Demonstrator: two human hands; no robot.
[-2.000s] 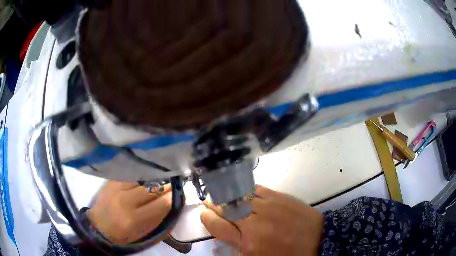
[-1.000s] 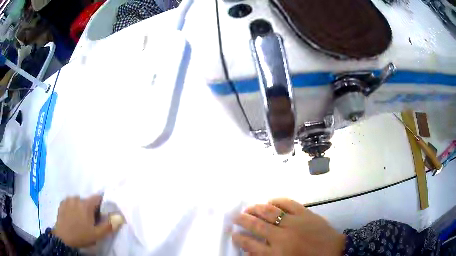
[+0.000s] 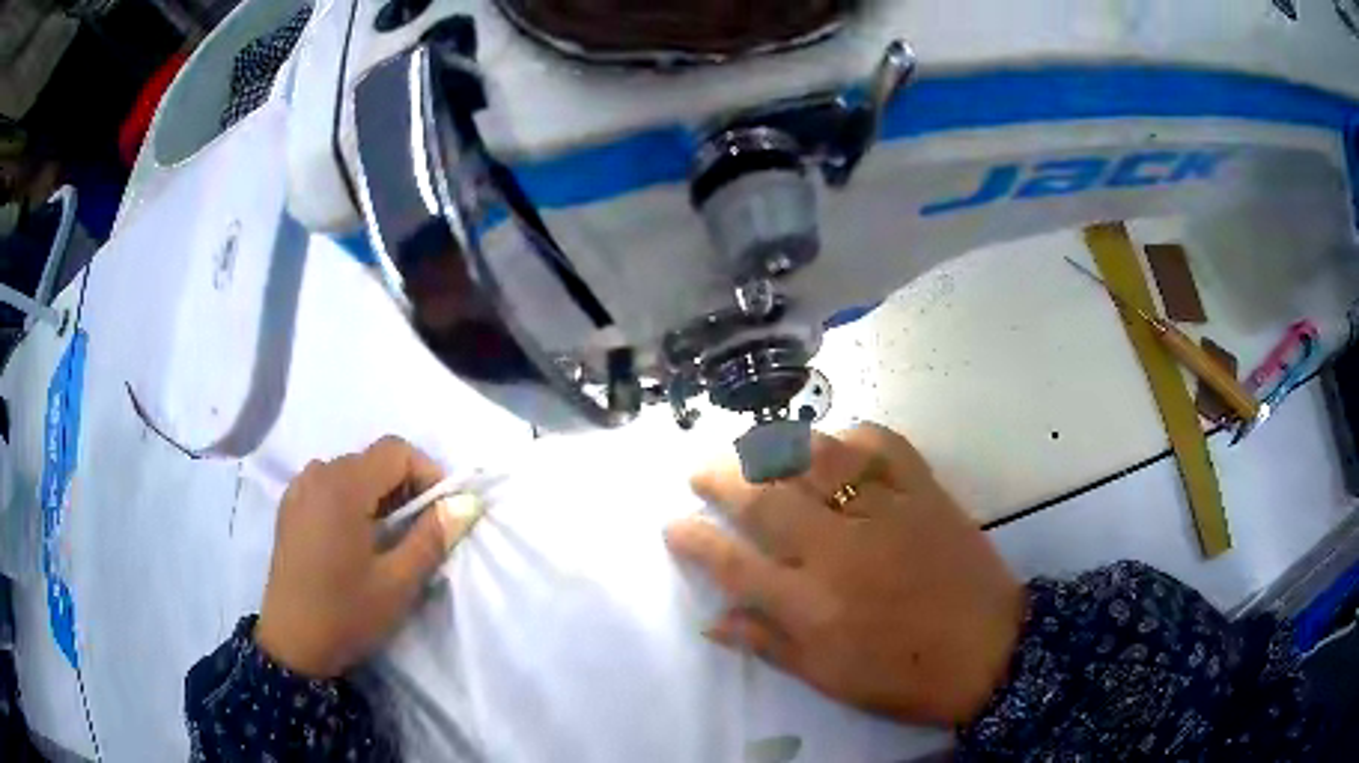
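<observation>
White fabric (image 3: 581,641) lies on the machine bed in front of the sewing machine head (image 3: 596,224), washed out by the light under it. My left hand (image 3: 350,559) pinches a fold of the fabric between thumb and fingers, left of the needle area; a pale cap shows on the thumb. My right hand (image 3: 865,581), with a gold ring, lies palm down on the fabric, fingers spread, just below and right of the tension knob (image 3: 775,447). The presser foot and needle cannot be made out in the glare.
Right of the bed are a yellow-brown strip (image 3: 1170,403), a wooden-handled awl (image 3: 1204,370), brown pieces (image 3: 1174,283) and a small pink and blue tool (image 3: 1285,358). A brown pad (image 3: 671,23) sits on the machine head. A white bin with checked cloth (image 3: 265,67) stands at upper left.
Since a second ago, my left hand has moved nearer the needle area and now pinches a raised fold. My right hand has moved up beside the tension knob. The view has shifted towards the machine head.
</observation>
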